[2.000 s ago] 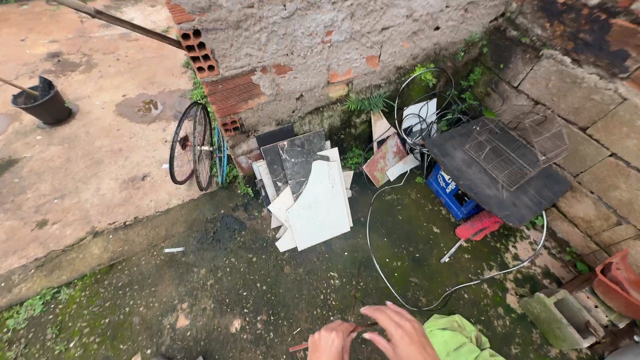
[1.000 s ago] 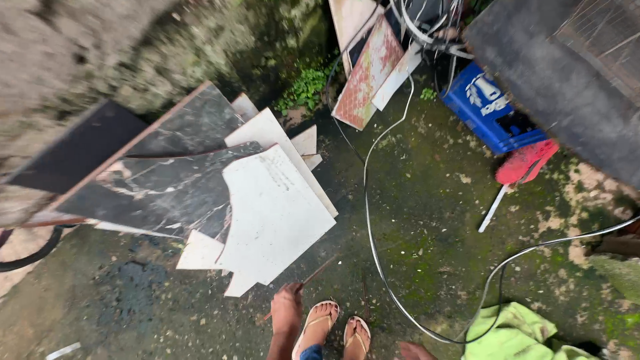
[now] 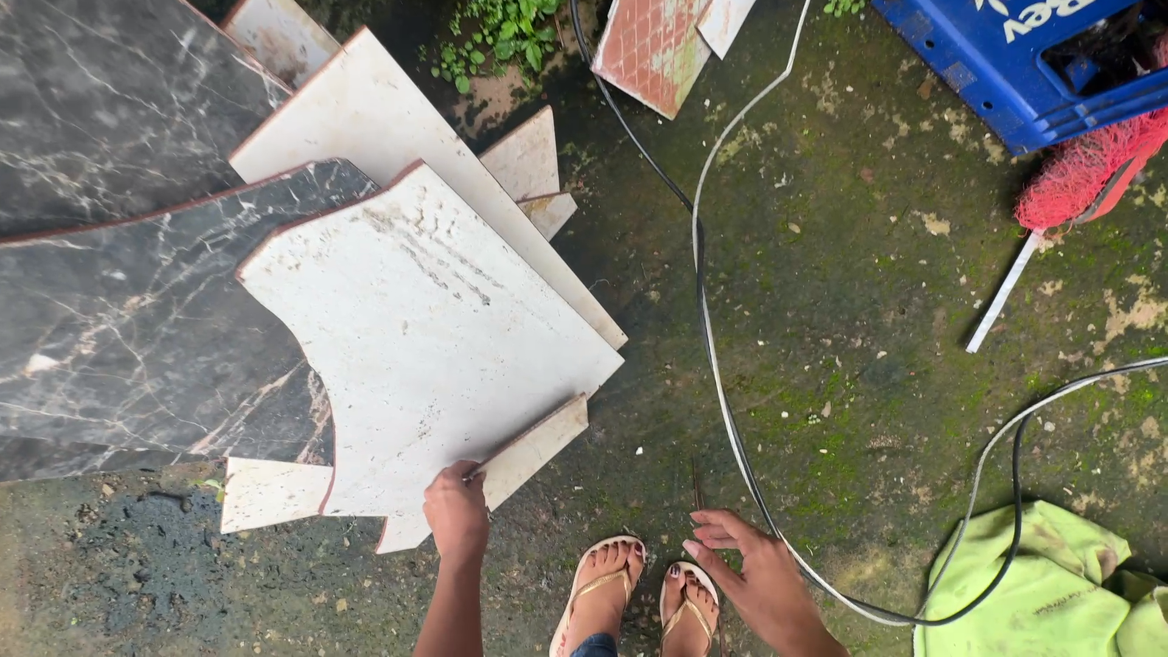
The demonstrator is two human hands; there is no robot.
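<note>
My left hand (image 3: 456, 511) is closed at the lower edge of a broken white ceramic tile (image 3: 438, 347), its fingers at the near end of a narrow tile strip (image 3: 538, 447); whether it grips the strip or the large tile's edge is not clear. The white tile lies over dark marbled tile pieces (image 3: 155, 319) and another white tile (image 3: 365, 109). My right hand (image 3: 757, 575) hangs over the ground above my right foot, fingers apart, with nothing in it. A thin reddish stick (image 3: 696, 484) shows just beyond its fingertips.
A black and white cable (image 3: 721, 383) loops over the mossy ground on the right. Beyond it are a blue plastic crate (image 3: 1004, 73), a red mesh bundle (image 3: 1077, 173) with a white strip (image 3: 1004, 292), and a light green cloth (image 3: 1031, 593). A reddish patterned tile (image 3: 648, 55) lies at the top.
The view has come much closer to the tiles. My hands, close together two seconds ago, are now apart, the left at the white tile's lower edge.
</note>
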